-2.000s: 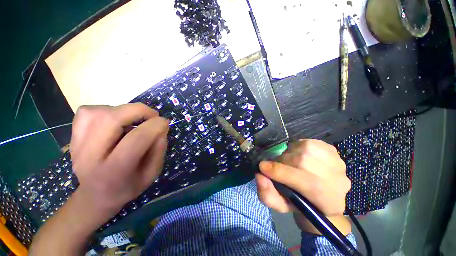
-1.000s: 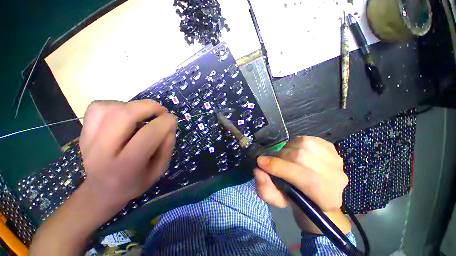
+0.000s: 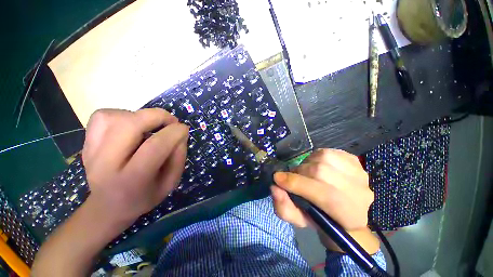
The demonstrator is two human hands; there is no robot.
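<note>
A long black keyboard PCB (image 3: 227,92) lies slanted in front of me, with shiny pads and several small white squares with red centres. My left hand (image 3: 135,157) is over its middle, fingers pinched on the thin solder wire (image 3: 43,141), which runs off to the left. My right hand (image 3: 330,195) holds the black soldering iron (image 3: 324,222) like a pen at the board's right front edge. The iron's tan barrel (image 3: 250,146) points up-left, its tip over the board near a red-centred square. Whether the tip touches a pad I cannot tell.
A heap of small black components (image 3: 216,21) lies on the pale sheet (image 3: 119,59). A mottled stick (image 3: 373,70) and a black-handled tool (image 3: 397,59) lie at upper right beside a brown-olive round tin (image 3: 419,21). More PCBs (image 3: 408,173) lie at lower right. A yellow-orange object (image 3: 13,257) shows at lower left.
My left hand has moved a little right since the earliest frame, with slight back movement lately. The iron and my right hand have shifted slightly left.
</note>
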